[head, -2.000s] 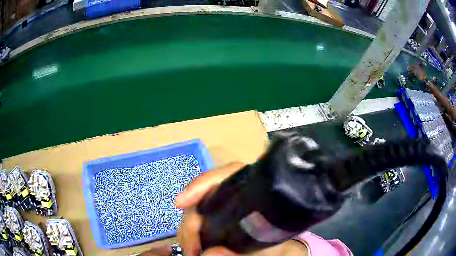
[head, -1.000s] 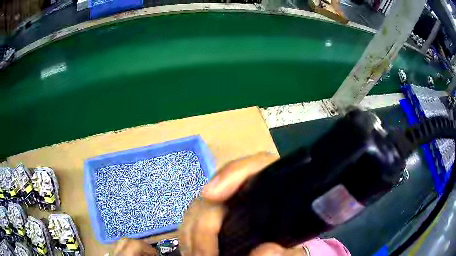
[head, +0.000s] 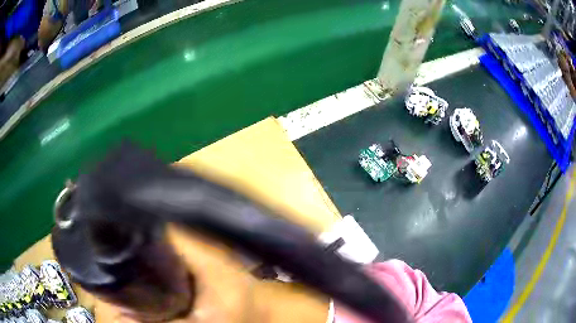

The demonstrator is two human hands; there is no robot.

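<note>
The black electric screwdriver (head: 120, 246) is large and blurred at the lower left, its hanging ring towards the left. Its thick cable crosses down to the bottom right. My right hand (head: 218, 284) is blurred and wrapped around the tool, partly hidden by tool and cable. A small part of a unit (head: 268, 272) shows under the cable, beside the hand; what holds it cannot be seen. My left hand cannot be made out. The screw tray is not visible behind the tool and hand.
White-and-yellow units (head: 47, 287) stand on the cardboard (head: 271, 170) at left. A green circuit board (head: 377, 163) and several white units (head: 466, 128) lie on the dark bench. A pillar (head: 409, 47), green belt (head: 252, 76) and blue tray (head: 530, 94) lie beyond.
The view has turned right, showing more of the bench. The screwdriver has swung from the right to the lower left of the picture, and the screw tray has gone from sight.
</note>
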